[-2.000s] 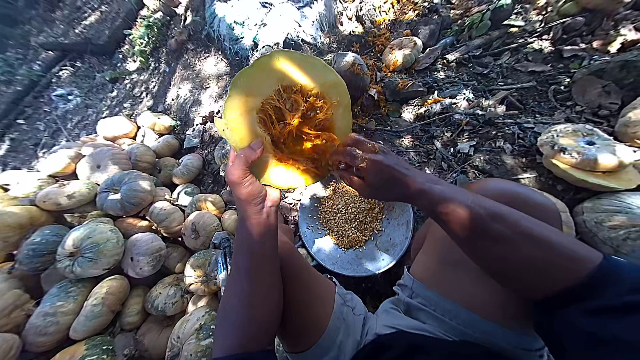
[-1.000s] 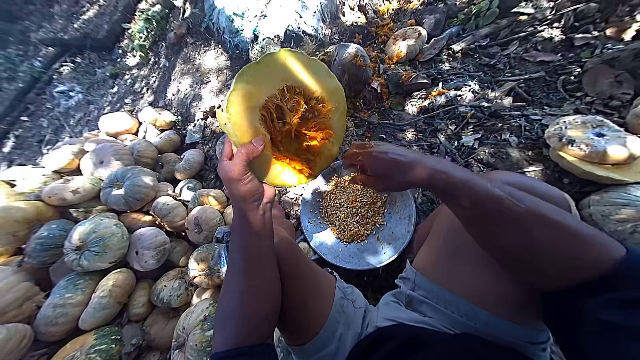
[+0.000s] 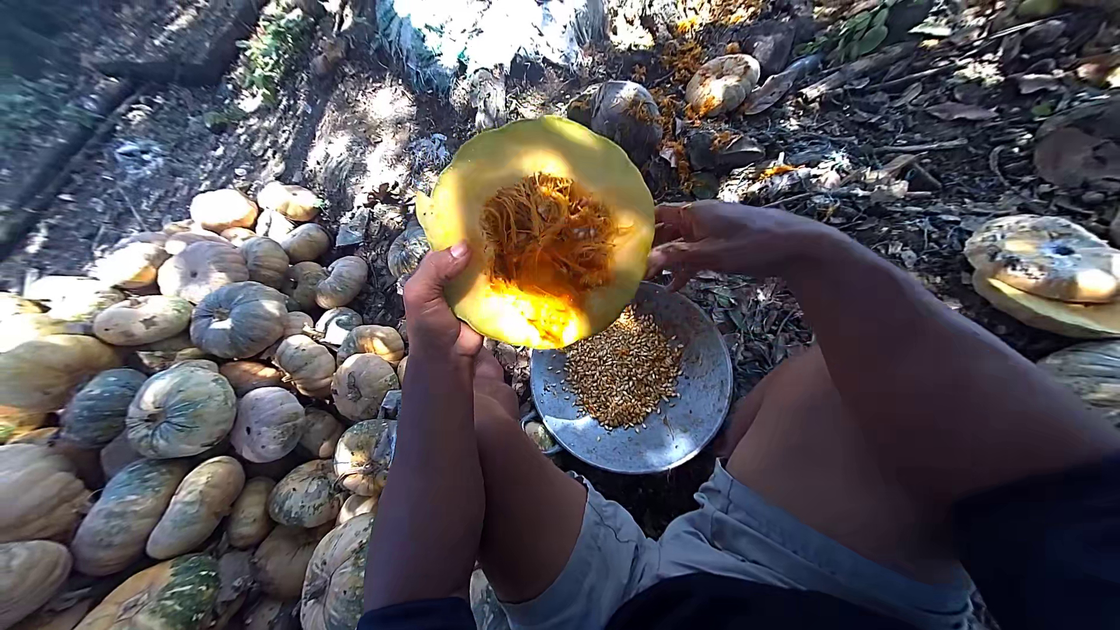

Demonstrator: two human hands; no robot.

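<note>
A cut pumpkin half (image 3: pixel 547 232) with pale yellow flesh is tilted so its orange, stringy core faces me. My left hand (image 3: pixel 442 302) grips it at the lower left edge, thumb on the cut face. At the right rim is my right hand (image 3: pixel 700 241), its fingers partly curled and bent; some fingertips lie close to or behind the rim, and whether they touch it I cannot tell. Beneath the half, between my legs, a round metal pan (image 3: pixel 700 411) holds a heap of pumpkin seeds (image 3: pixel 626 367). The half covers the pan's upper left part.
Many whole pumpkins (image 3: pixel 181 411) are piled along the left. On the right lies a cut pumpkin (image 3: pixel 1046 258) in stacked pieces. A small pumpkin (image 3: pixel 723 85), a dark rounded object (image 3: pixel 626 118) and orange pulp scraps lie on the littered ground beyond the pan.
My right hand was at the core's lower right edge two seconds ago, then above the pan one second ago. Now it is up beside the right rim. My left hand has kept its grip.
</note>
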